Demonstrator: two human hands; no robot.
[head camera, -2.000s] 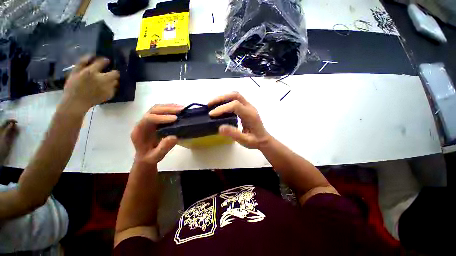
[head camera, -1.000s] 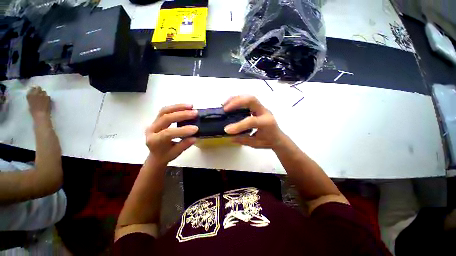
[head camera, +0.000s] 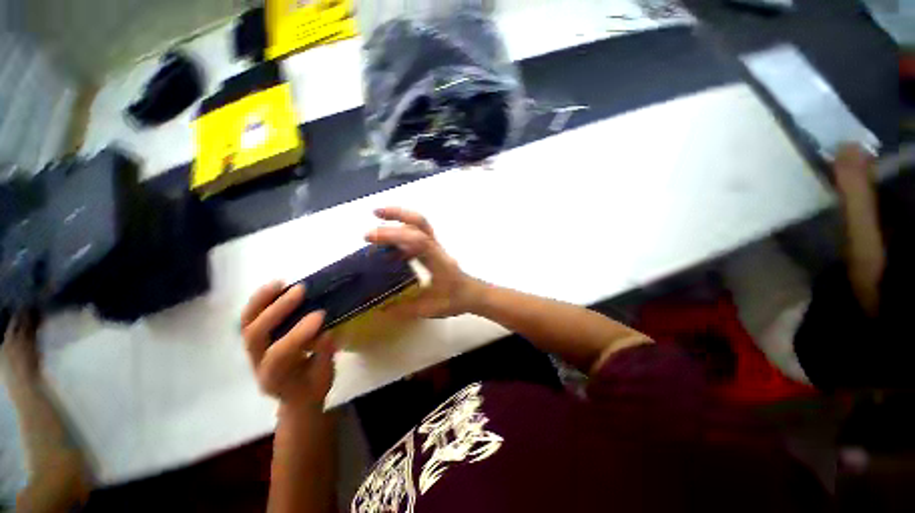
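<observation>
A yellow carton (head camera: 376, 323) with a black top stands upright at the table's front edge, between my hands. Its black top is shut and faces up; blur hides whether the handle stands up. My left hand (head camera: 286, 346) grips its left end, fingers on the top. My right hand (head camera: 426, 266) holds its right end, fingers at the far edge of the top. The carton's underside is hidden.
Black inner boxes (head camera: 75, 235) stand at left beside a neighbour's hand. Flat cartons (head camera: 246, 140) lie stacked at the back, with a black bundle (head camera: 166, 90) nearby. A bag of handles (head camera: 441, 100) is behind my hands. Another person's hand (head camera: 853, 165) touches a pale pack at far right.
The view has turned, so the table runs aslant. The carton now appears tilted and further left, still between both my hands. A person's hand has come into view at far right.
</observation>
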